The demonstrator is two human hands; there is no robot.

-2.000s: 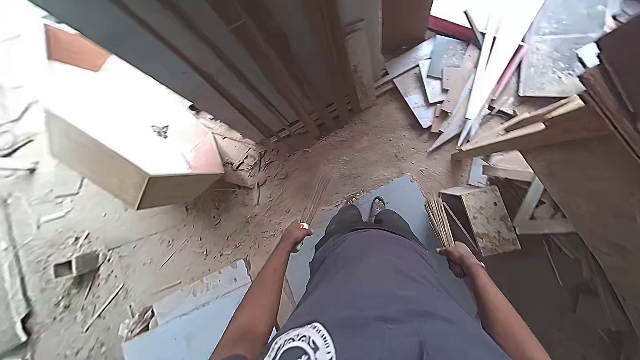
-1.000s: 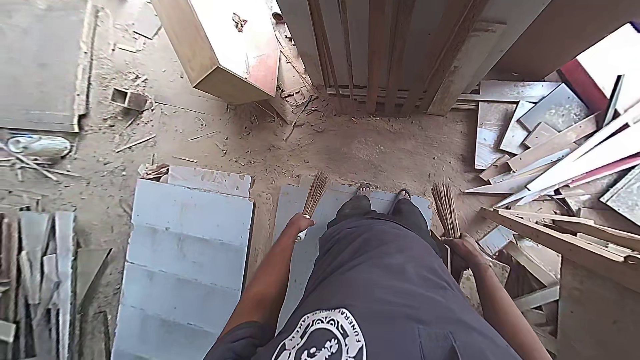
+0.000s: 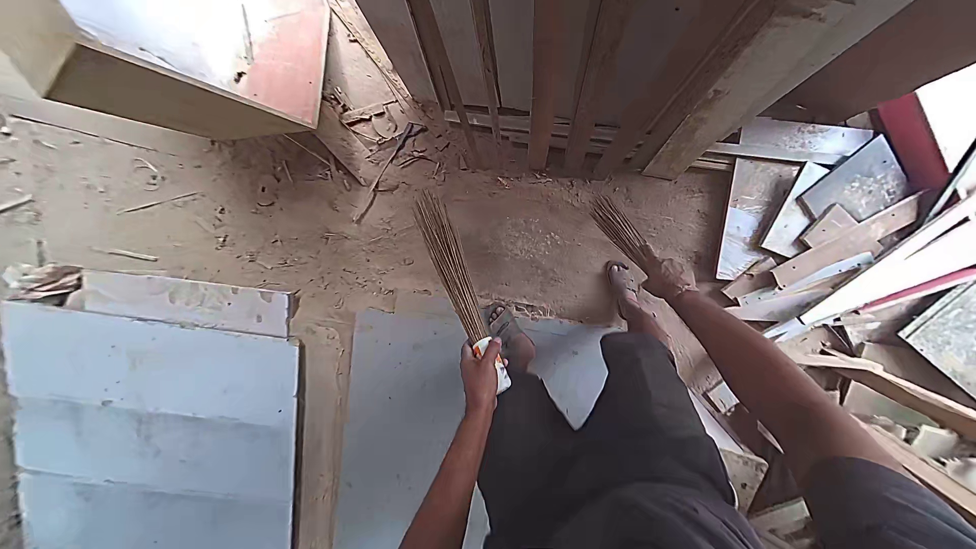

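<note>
My left hand (image 3: 480, 370) grips a stick broom (image 3: 450, 267) by its white-wrapped handle, and the thin brown bristles point up and away over the dusty floor (image 3: 526, 236). In my right hand (image 3: 669, 276) is a second bundle of thin sticks (image 3: 621, 229), held low above the floor beside my sandalled right foot (image 3: 624, 280). My left foot (image 3: 507, 328) stands at the far edge of a pale board (image 3: 404, 412). Sawdust and small scraps cover the floor ahead of both bundles.
Pale boards (image 3: 152, 374) lie at the left. A wooden cabinet or box (image 3: 183, 91) stands at the upper left. Upright wooden slats and panels (image 3: 541, 84) rise ahead. Stacked board offcuts (image 3: 858, 183) and long wood strips (image 3: 915, 267) crowd the right side.
Both hands have moved forward with their stick bundles, the right one reaching out past the board's edge. My right foot has stepped forward onto the dusty floor. The view has shifted.
</note>
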